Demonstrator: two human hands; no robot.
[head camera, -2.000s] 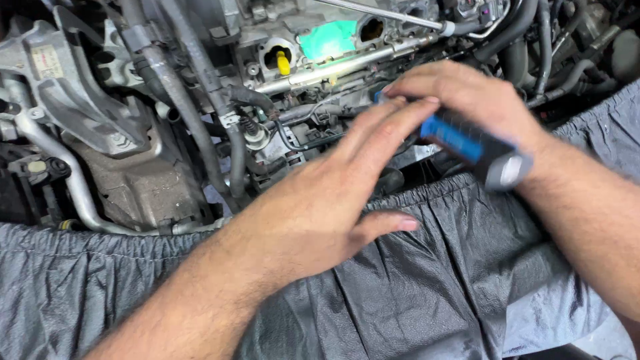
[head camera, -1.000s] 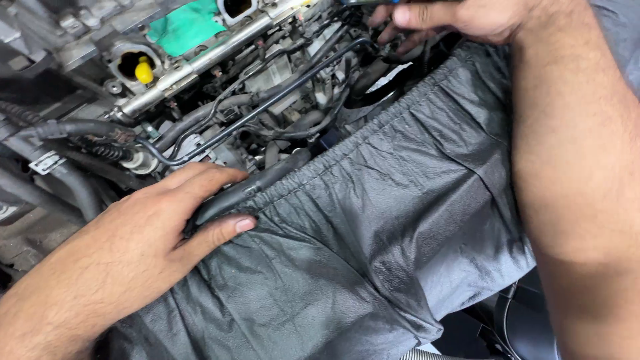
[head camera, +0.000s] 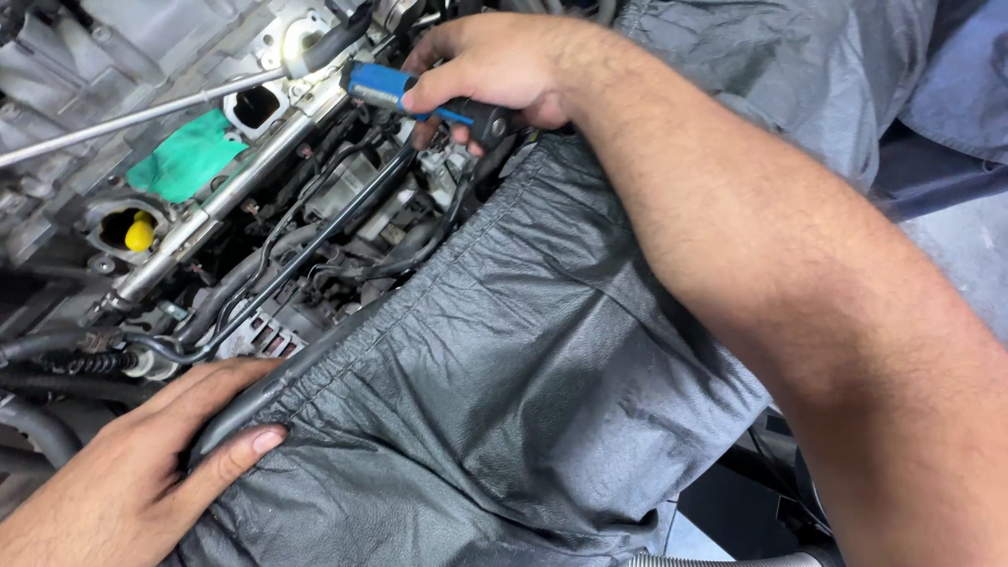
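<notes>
My right hand (head camera: 504, 67) grips a blue and black handheld work light (head camera: 382, 85) at the upper middle, over the engine bay; a bright spot of light falls on the intake port area near its front end. At the lower left, my left hand (head camera: 157, 449) rests on the edge of the bay, thumb on the dark fender cover (head camera: 488, 339) and fingers over a black hose or rim (head camera: 252, 394). Between the hands run a metal fuel rail (head camera: 252, 169) and a thin black pipe (head camera: 315, 244).
A green cloth (head camera: 187, 157) covers one port. A yellow plug (head camera: 139, 232) sits in the opening of another port (head camera: 118, 224). A metal rod (head camera: 142, 118) crosses the upper left. Ribbed corrugated tubing (head camera: 724, 561) shows at the bottom edge.
Two seconds ago both hands were close together near the middle; now they are apart, the left at the bay's edge. The work light has stayed in my right hand. The view has shifted.
</notes>
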